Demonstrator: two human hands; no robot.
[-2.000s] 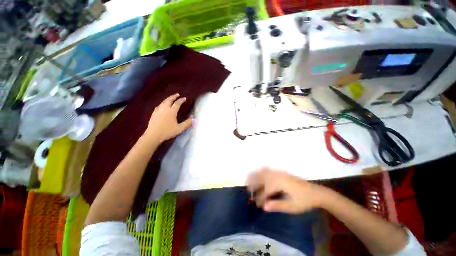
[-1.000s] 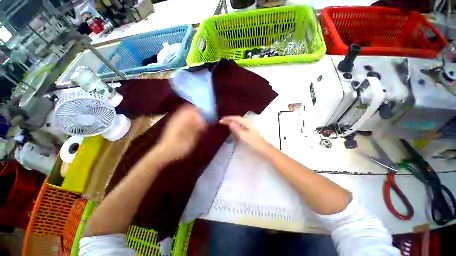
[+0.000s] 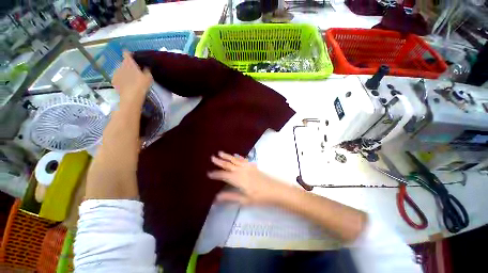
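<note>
A large dark maroon fabric panel [image 3: 184,144] lies across the left part of the white table and hangs over its front edge. A pale grey-white layer [image 3: 216,226] shows under its right side. My left hand [image 3: 131,77] grips the maroon fabric at its upper left end, near the blue basket. My right hand [image 3: 243,178] is slightly blurred, with fingers spread, at the panel's right part; it holds nothing. The sewing machine [image 3: 358,114] stands to the right, with no fabric at its needle area.
Red-handled scissors [image 3: 411,205] and black shears [image 3: 447,200] lie right of the needle. Blue [image 3: 176,40], lime green [image 3: 315,69] and red [image 3: 385,69] baskets stand behind. A white fan [image 3: 67,125], tape roll [image 3: 49,166] and orange basket [image 3: 27,240] are at left.
My left hand has moved up and left with the fabric's upper end. The light blue-white patch seen between my hands is gone from view. My right hand has moved down and spread its fingers.
</note>
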